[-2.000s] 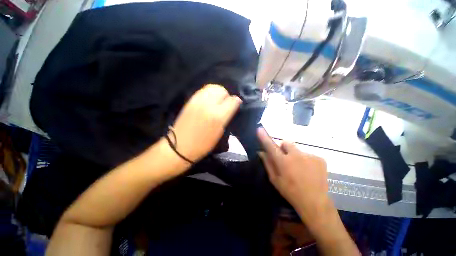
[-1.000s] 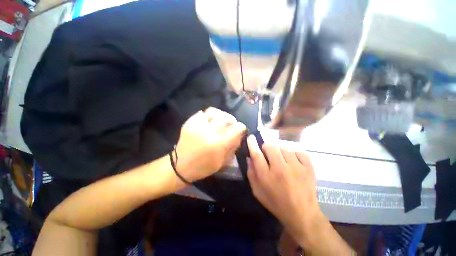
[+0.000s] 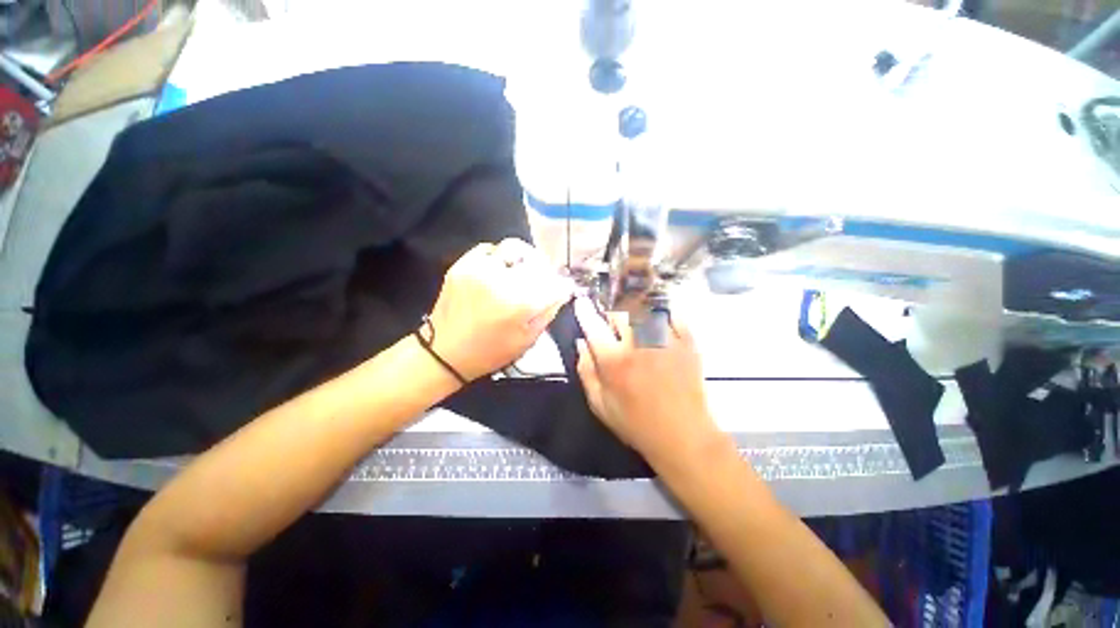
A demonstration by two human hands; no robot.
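A large black garment panel (image 3: 283,233) lies bunched left of the needle. A narrow black band (image 3: 559,423) runs from the needle area down over the front edge, partly under my right hand. My left hand (image 3: 497,307) is closed on the black cloth just left of the presser foot. My right hand (image 3: 645,380) lies with its fingers on the band just below the presser foot. The white sewing machine (image 3: 786,135) with a blue stripe stands over the work. The needle and the cloth edge under it are blurred by glare and partly hidden by my fingers.
Spare black cut pieces (image 3: 903,386) lie right of the needle, beside small blue and yellow-green snips (image 3: 814,315). A ruler strip (image 3: 811,463) runs along the front edge. A blue crate (image 3: 927,564) is below the table at the right. Black cloth covers the lap.
The view has drawn back from the machine and shows more of it. Both hands stay close together at the presser foot. The band's lower part now spreads over the ruler strip.
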